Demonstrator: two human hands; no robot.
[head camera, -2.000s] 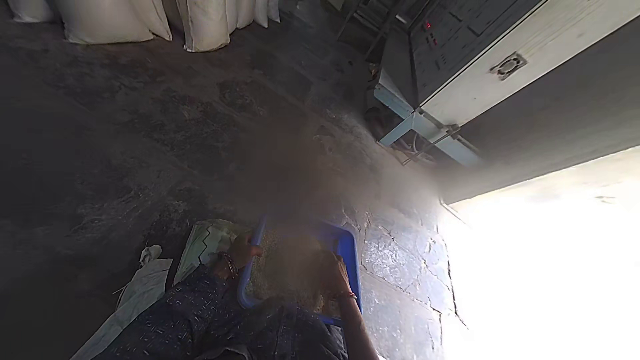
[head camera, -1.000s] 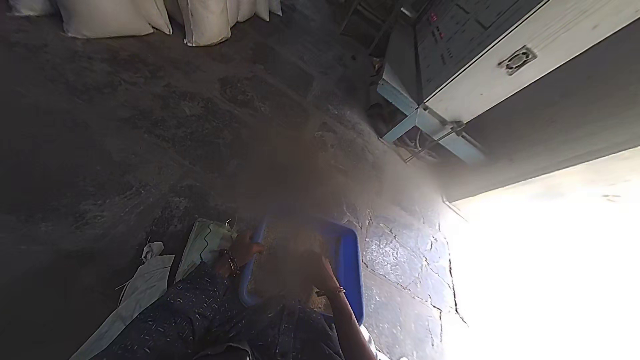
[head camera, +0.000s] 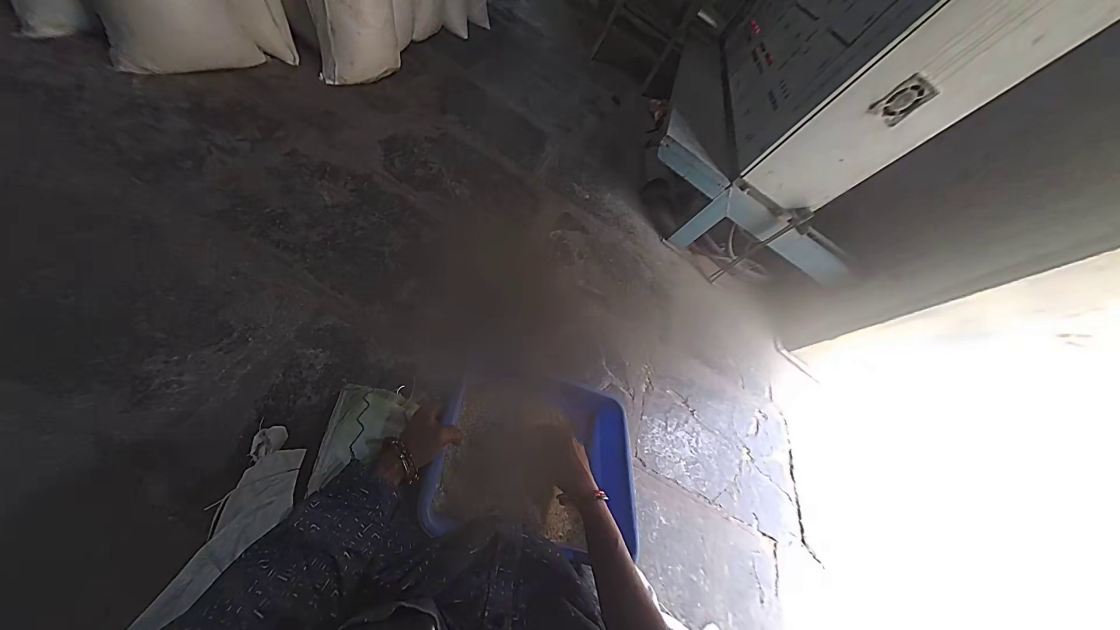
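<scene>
A blue plastic tray (head camera: 616, 455) rests at my lap, with a layer of pale brown grain-like material (head camera: 564, 523) in it. My left hand (head camera: 429, 437) is at the tray's left rim, its thumb over the edge; a bracelet circles that wrist. Inside the tray, over the material, is my right hand (head camera: 564, 459), with a red band at the wrist. A blurred smear in the middle of the view hides its fingers and much of the tray's contents, so whether it holds anything cannot be told.
A greenish woven sack (head camera: 363, 429) and a whitish sack (head camera: 258, 499) lie left of the tray on the dark stone floor (head camera: 262, 219). Full white sacks (head camera: 184, 35) stand at the upper left. A metal machine cabinet (head camera: 840, 96) on light-blue legs is at the upper right, near a bright opening.
My right hand has shifted about within the tray. My left hand has stayed at the left rim.
</scene>
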